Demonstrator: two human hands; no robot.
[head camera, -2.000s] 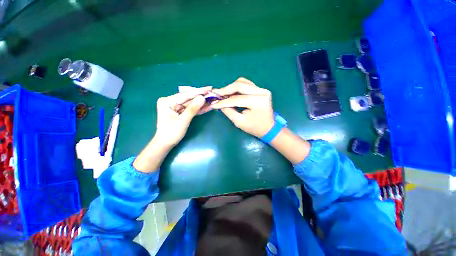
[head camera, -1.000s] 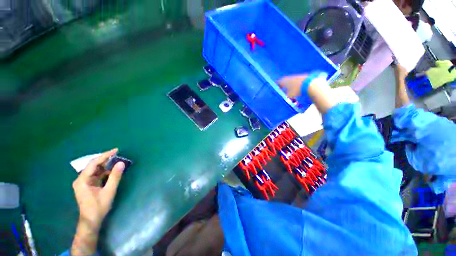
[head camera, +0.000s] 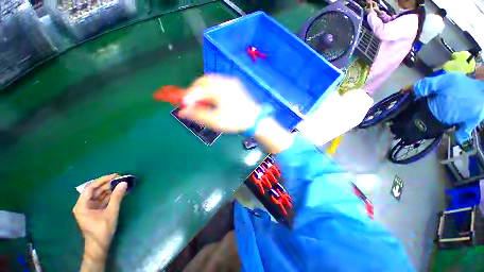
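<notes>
My left hand (head camera: 101, 212) holds a small dark watch body (head camera: 123, 183) between thumb and fingers over the green bench (head camera: 159, 207). A white wipe (head camera: 84, 186) sticks out behind its fingers. My right hand (head camera: 223, 103), blurred, is shut on a red clamp (head camera: 169, 94) above the bench, in front of the blue bin. Whether the clamp holds anything cannot be told. The right hand and clamp partly cover the black smartphone (head camera: 204, 133).
A deep blue bin (head camera: 212, 57) at the right holds a red clamp (head camera: 256, 53). Below it, a black tray holds red clamps (head camera: 268, 178). A fan (head camera: 328, 38) stands behind. People (head camera: 395, 32) are at the right, one by a wheelchair (head camera: 419, 135).
My right hand has moved left from the blue bin, now with a red clamp in it. My left hand still holds the watch body and wipe. The view has shifted slightly.
</notes>
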